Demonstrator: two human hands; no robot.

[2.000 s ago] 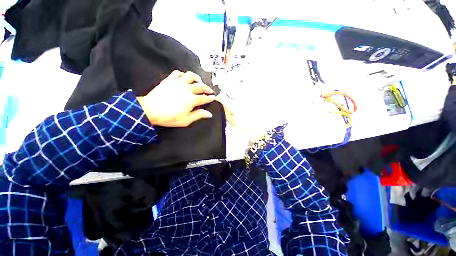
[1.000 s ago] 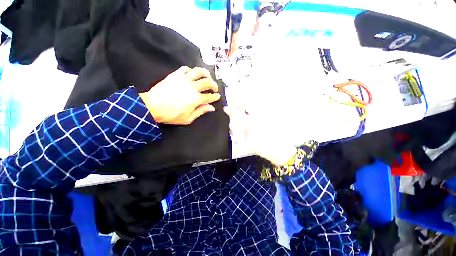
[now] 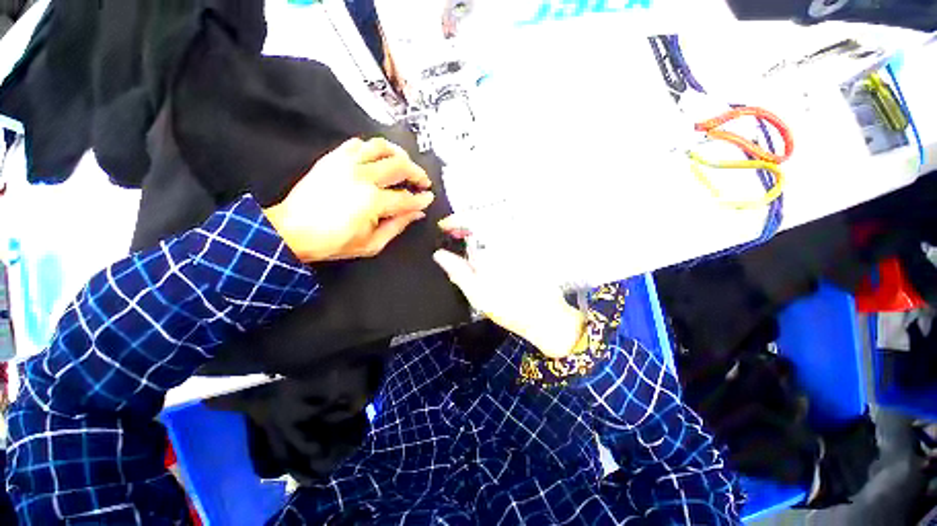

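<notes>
A black garment piece point(image 3: 277, 134) lies on the white machine table, left of and below the presser foot area point(image 3: 444, 98), and hangs a little over the front edge. My left hand point(image 3: 354, 200) lies flat on the cloth, palm down, fingers pointing right and slightly bent. My right hand point(image 3: 514, 298) is at the cloth's right edge, its thumb and fingertips around the edge; overexposure hides part of its outline. Whether the right fingertips pinch the cloth cannot be told clearly.
Scissors with orange-red and yellow loops point(image 3: 755, 154) lie right of the needle. A slim dark tool point(image 3: 673, 64) lies near them. Yellowish items point(image 3: 884, 103) sit in a recess at far right. Blue bins point(image 3: 822, 349) with black cloth and a red bin point(image 3: 889, 286) stand below.
The view has shifted and tilted. My right hand has moved down from the needle area along the cloth's right edge, its fingers now spread near it. My left hand stays on the cloth.
</notes>
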